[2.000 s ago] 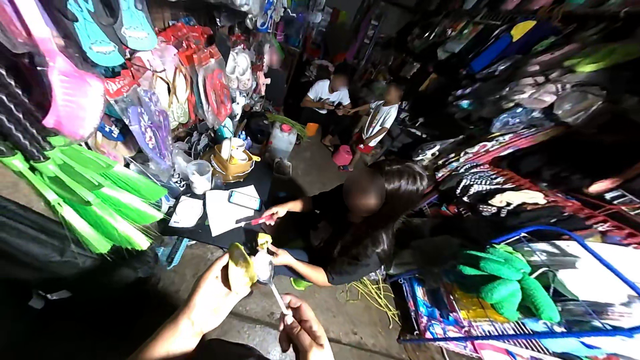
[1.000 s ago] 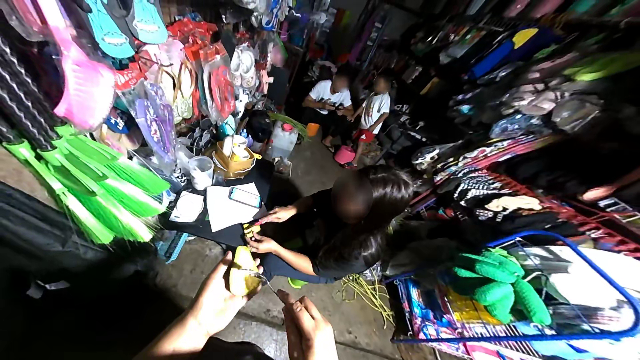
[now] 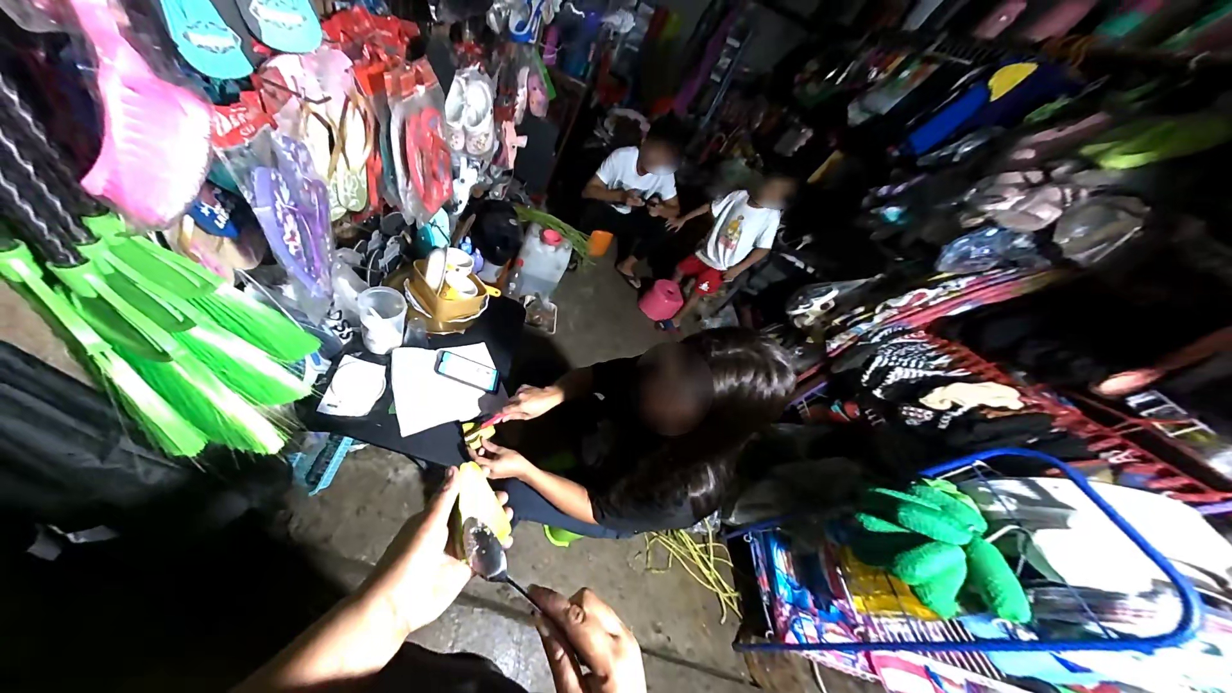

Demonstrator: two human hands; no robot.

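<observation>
In the lower middle of the view, my left hand (image 3: 430, 555) holds up a yellow piece of fruit or vegetable (image 3: 481, 496), fingers wrapped around its sides. My right hand (image 3: 589, 637) grips the handle of a metal spoon (image 3: 484, 551). The spoon's bowl lies against the lower part of the yellow piece; whether it cuts in cannot be told. Just beyond, a seated person in black (image 3: 616, 433) holds a red-handled tool (image 3: 493, 421) and another yellow piece (image 3: 476, 436) by the table edge.
A black table (image 3: 438, 438) bears papers (image 3: 428, 390), a phone (image 3: 468, 372), a plastic cup (image 3: 382, 320) and a yellow basket (image 3: 448, 303). Green brooms (image 3: 173, 337) hang left. A blue-edged wire rack (image 3: 1078, 472) with green items stands right. Two people (image 3: 736, 231) sit or stand farther back.
The spoon's bowl now shows against the yellow piece, where one second ago it was mostly hidden. The seated person's hands have come together around their yellow piece since two seconds ago.
</observation>
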